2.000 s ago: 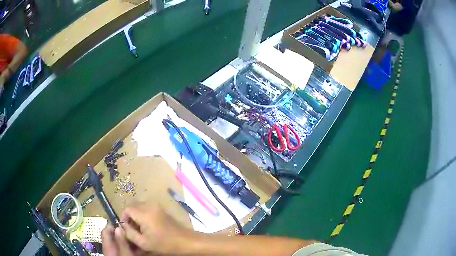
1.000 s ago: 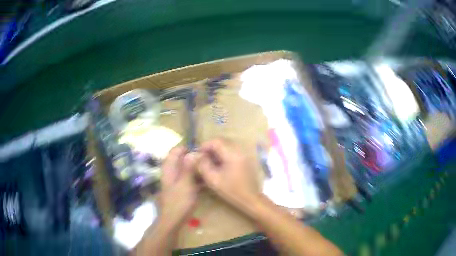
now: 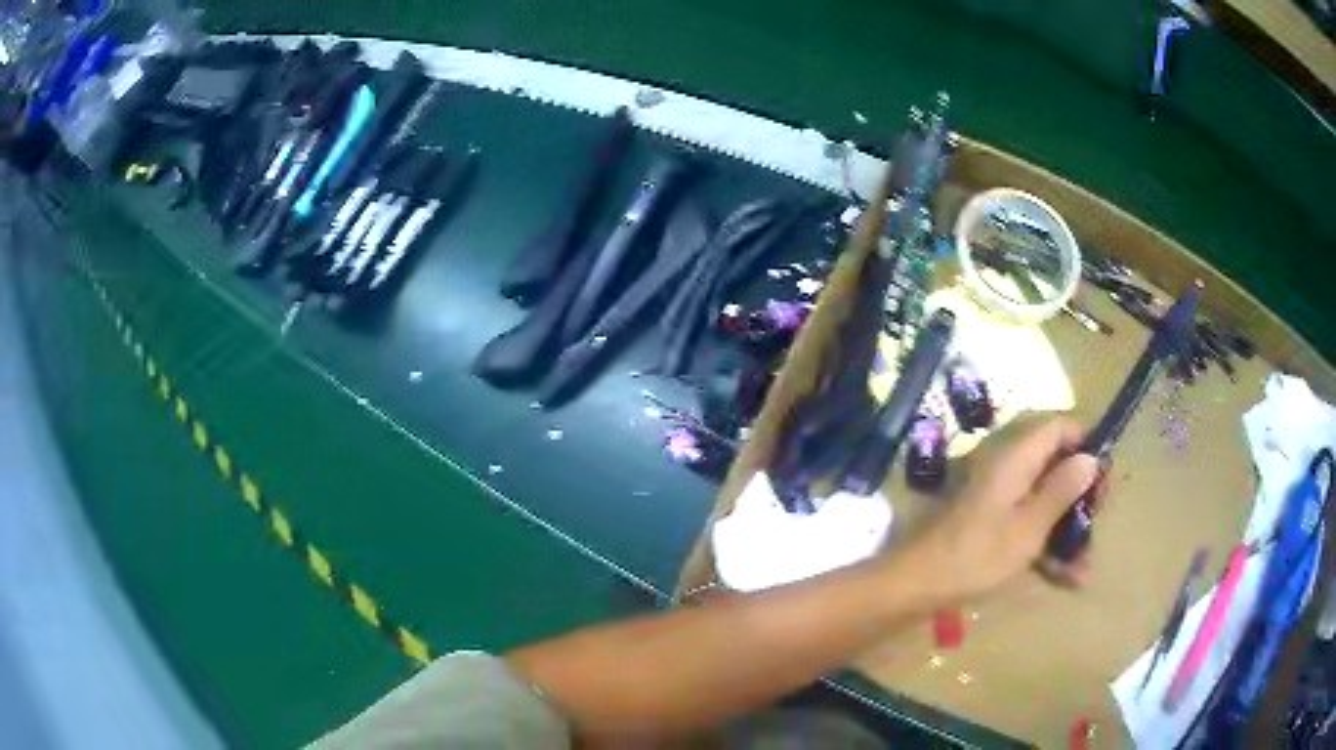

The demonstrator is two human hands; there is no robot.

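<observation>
My left hand (image 3: 1018,491) reaches in from the lower left and is closed around a long black tapered handle unit (image 3: 1131,384) over the cardboard tray (image 3: 1011,667). The unit's narrow end points up and away; its lower end shows below my fingers. My right hand is not seen. Dark purple-ended pieces (image 3: 926,447) lie on the pale perforated sheet (image 3: 1026,359), left of my hand. Long black housing shells (image 3: 901,396) lie along the tray's left side.
More black shells (image 3: 594,279) lie on the green bench (image 3: 454,410). A tape roll (image 3: 1068,279), white cloth (image 3: 799,539), blue screwdriver (image 3: 1272,623), pink tool (image 3: 1209,627), dark tweezers (image 3: 1177,615) and red scraps (image 3: 949,630) are in the tray.
The view has swung left, showing the bench with shells. Both hands were together at the handle unit; now only my left hand is seen holding it.
</observation>
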